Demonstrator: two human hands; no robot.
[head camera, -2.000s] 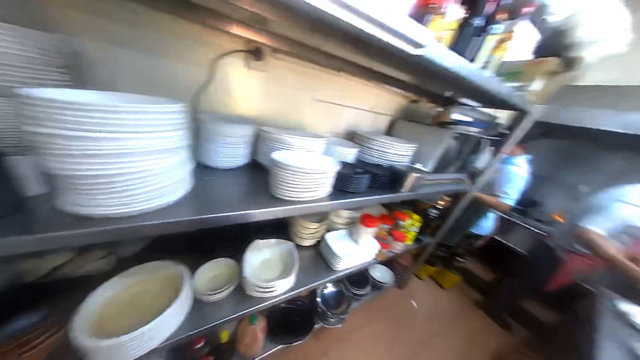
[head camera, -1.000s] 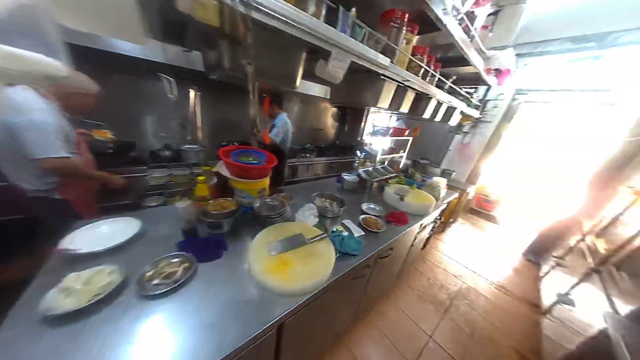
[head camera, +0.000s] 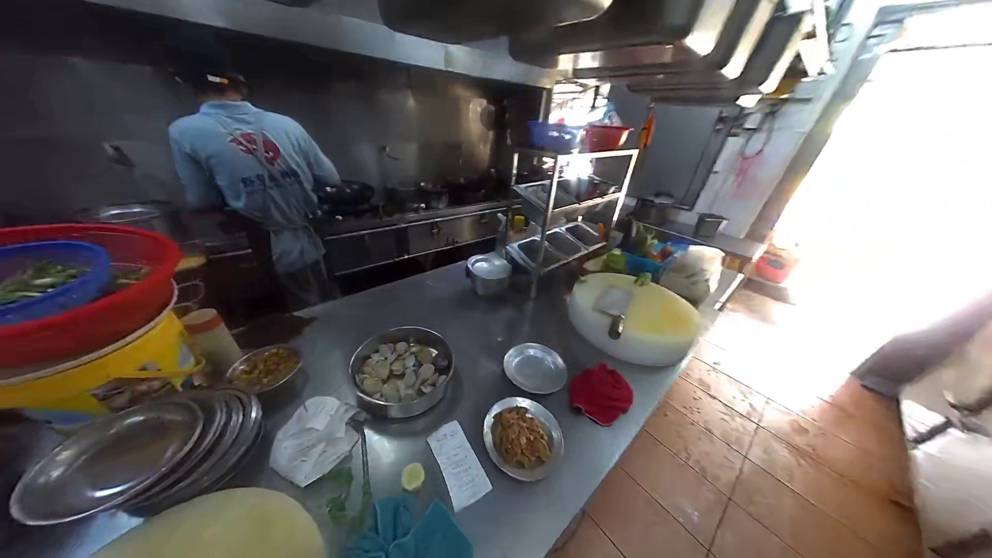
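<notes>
Neither my left hand nor my right hand shows in the head view. A steel bowl of clams (head camera: 403, 372) stands on the steel counter (head camera: 341, 324). To its right are a bare metal plate (head camera: 535, 368) and a plate of brown shredded food (head camera: 523, 439). A cleaver (head camera: 614, 304) rests on the thick round chopping block (head camera: 655, 318), with a red cloth (head camera: 601, 394) near it. A written paper slip (head camera: 459, 465), a cut lime (head camera: 413, 477) and a teal cloth (head camera: 411, 531) lie at the near side, beside another round board (head camera: 225, 527).
Stacked oval metal plates (head camera: 108, 457) and a red basin (head camera: 147, 287) on a yellow bucket (head camera: 101, 380) stand at left. A person (head camera: 248, 170) faces the stoves. A metal rack (head camera: 552, 209) rises from the counter. Tiled floor (head camera: 697, 465) runs along the right; steel containers hang overhead.
The view has swung from the dish shelves to the counter and moved in along it. The cleaver on the nearer board, seen one second ago, is out of view.
</notes>
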